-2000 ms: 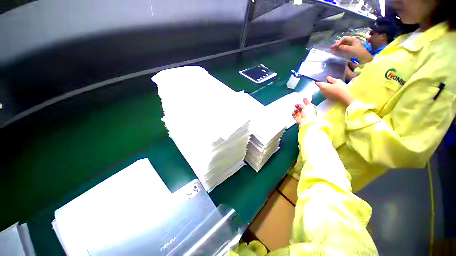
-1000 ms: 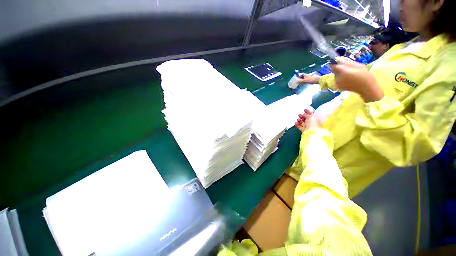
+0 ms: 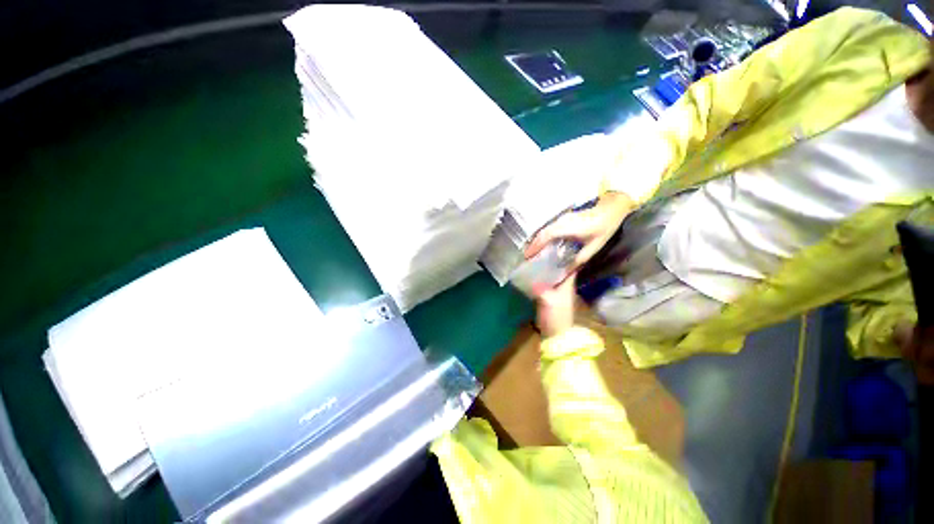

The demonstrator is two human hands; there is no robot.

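A grey tablet [image 3: 297,404] lies back up at the front left, overlapping a low pile of white sleeves [image 3: 189,328]. Clear protective film [image 3: 348,461] lies along its near edge, with bright streaks and a wrinkled end at the right. My right hand [image 3: 556,305] is stretched forward and meets a small whitish, shiny object [image 3: 543,268], perhaps the dispenser bottle, under the neighbour's hand [image 3: 592,230]. My fingers are blurred and partly hidden, so their grip cannot be told. My left hand is not visible; only a yellow sleeve shows beside the film's right end.
A tall stack of white sleeves [image 3: 410,174] stands mid-bench, with a lower stack [image 3: 568,174] beyond it. A neighbour in a yellow smock [image 3: 799,92] leans in at the right. A dark-centred sheet [image 3: 544,72] lies behind. A brown carton [image 3: 625,394] stands below the bench edge.
The view has tilted down. The neighbour has leaned in, and their hand with the small whitish object has come to my right hand, which has moved nearer. The tablet and film remain on the pile.
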